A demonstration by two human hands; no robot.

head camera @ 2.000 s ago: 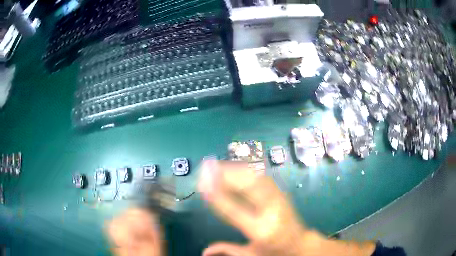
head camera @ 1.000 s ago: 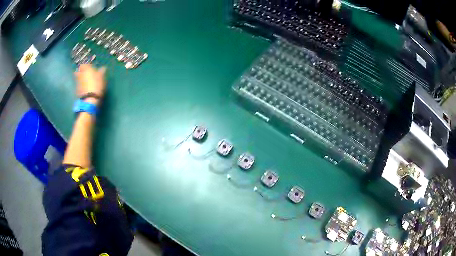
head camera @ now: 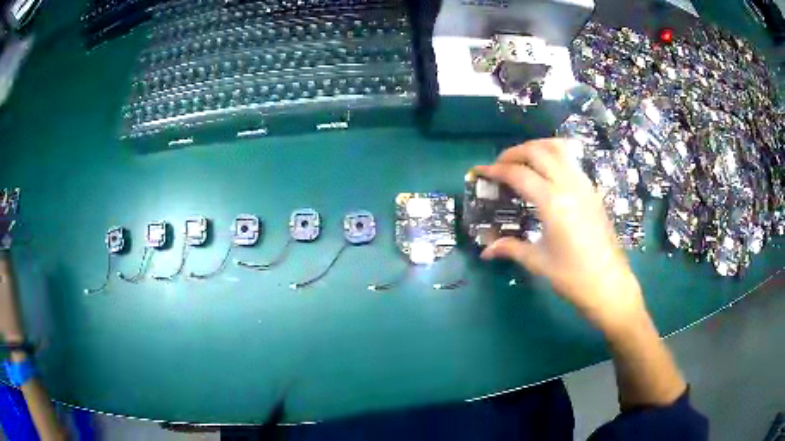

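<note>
My right hand [head camera: 559, 232] has its thumb and fingers at the edges of a black circuit board [head camera: 492, 209], over or on the mat; the gap beneath cannot be told. Another circuit board [head camera: 425, 227] lies just left of it. A row of small grey square lens mounts [head camera: 360, 226] runs left, each with a dark centre and a thin lead wire [head camera: 320, 269]. Two more wire ends show below the boards. My left hand [head camera: 9, 301] is at the left edge, mostly cut off, near small components [head camera: 9, 205]; its fingers cannot be made out.
Clear blister trays [head camera: 267, 77] stand behind the row. A white-grey screw feeder [head camera: 456, 82] is behind the boards. A big heap of circuit boards [head camera: 714, 146] lies at right. The green mat's curved front edge [head camera: 516, 393] runs near my body. A blue object is at lower left.
The view has swung back to the right. My right hand, out of view one second ago, is now on a board. My left arm is now at the left edge.
</note>
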